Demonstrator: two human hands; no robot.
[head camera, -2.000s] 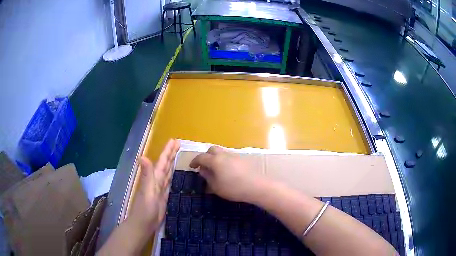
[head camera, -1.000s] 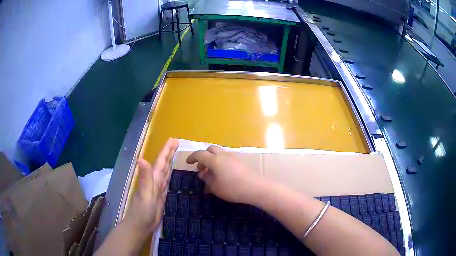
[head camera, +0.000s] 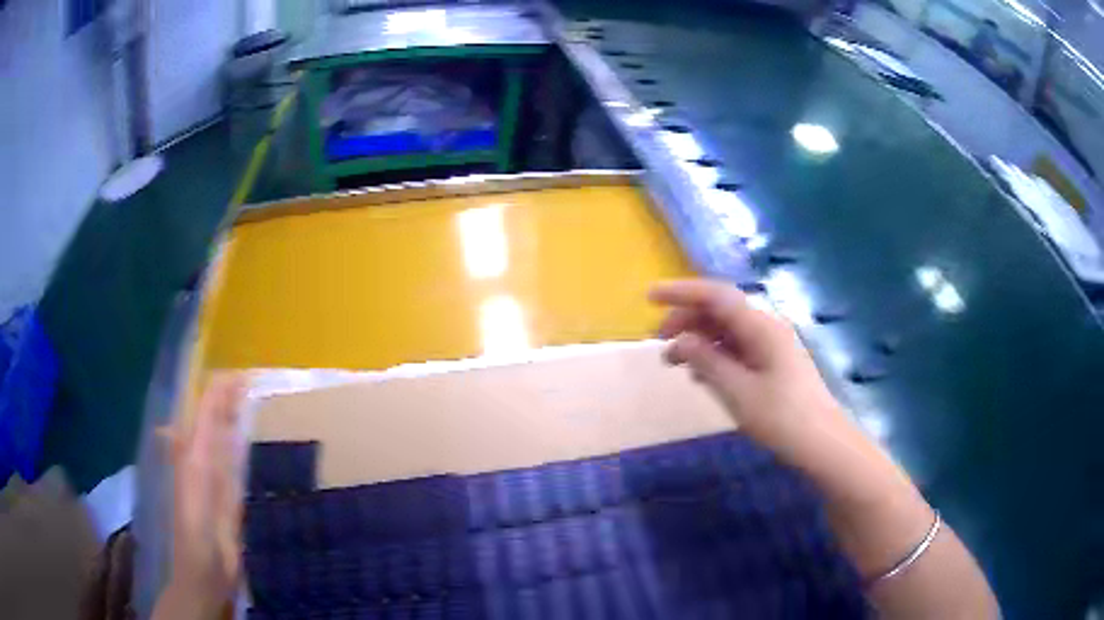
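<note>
Dark small parts [head camera: 545, 521] lie in tight rows on a tan cardboard sheet [head camera: 484, 424]. A short group of parts [head camera: 285, 466] starts another row at the sheet's left side. My left hand [head camera: 208, 484] is upright along the left edge of the rows, blurred, with nothing seen in it. My right hand [head camera: 739, 357] is raised over the sheet's far right corner, fingers apart and slightly curled, with no part seen in it. A white liner edge [head camera: 317, 380] shows beyond the cardboard.
A shiny yellow surface [head camera: 363, 285] with a raised rim lies beyond the cardboard. A green conveyor [head camera: 908, 230] carrying scattered dark parts runs at the right behind a metal rail. A green-framed table [head camera: 424, 55] stands ahead. A blue bin [head camera: 27, 394] and loose cardboard are at left.
My right hand has left the short row at the left and moved right towards the conveyor. The view has turned right. My left hand stays at the rows' left edge.
</note>
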